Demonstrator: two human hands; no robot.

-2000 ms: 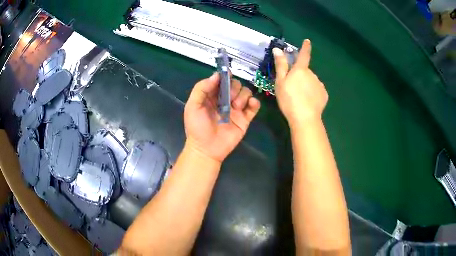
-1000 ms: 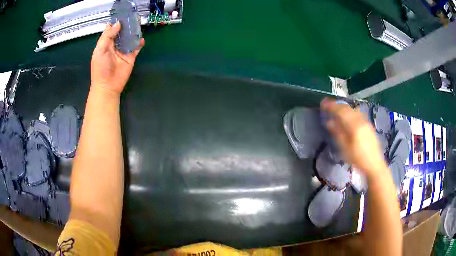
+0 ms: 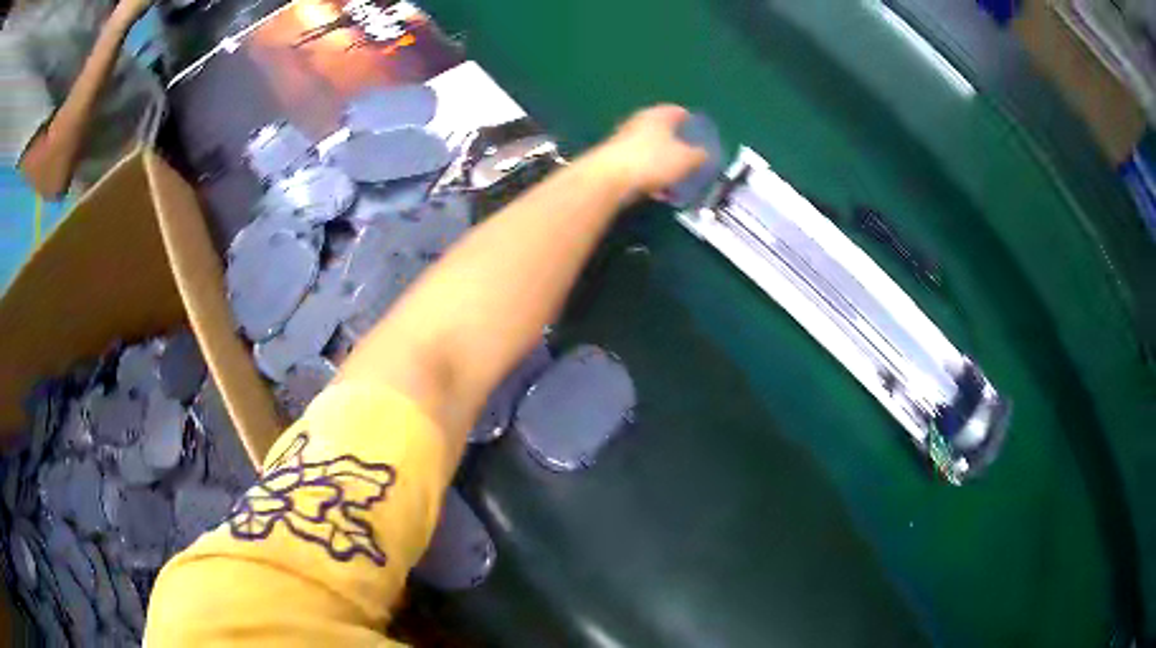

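My left hand reaches across to the far end of the housing and holds a grey oval end cap beside that end; whether the cap touches it I cannot tell. The long silver-white housing lies open face up, slanting down to the right. A dark and silver motor-like lump and a small green circuit board are at its near right end. My right hand is not in view.
A pile of grey end caps lies on the bench and printed sheets at left. A cardboard box holds more caps. A black cord lies on the green conveyor. Another person's arm is at top left.
The view has swung left. My left hand with its cap is now at the housing's other end, away from the circuit board. My right hand, earlier over the right-hand caps, has left the picture.
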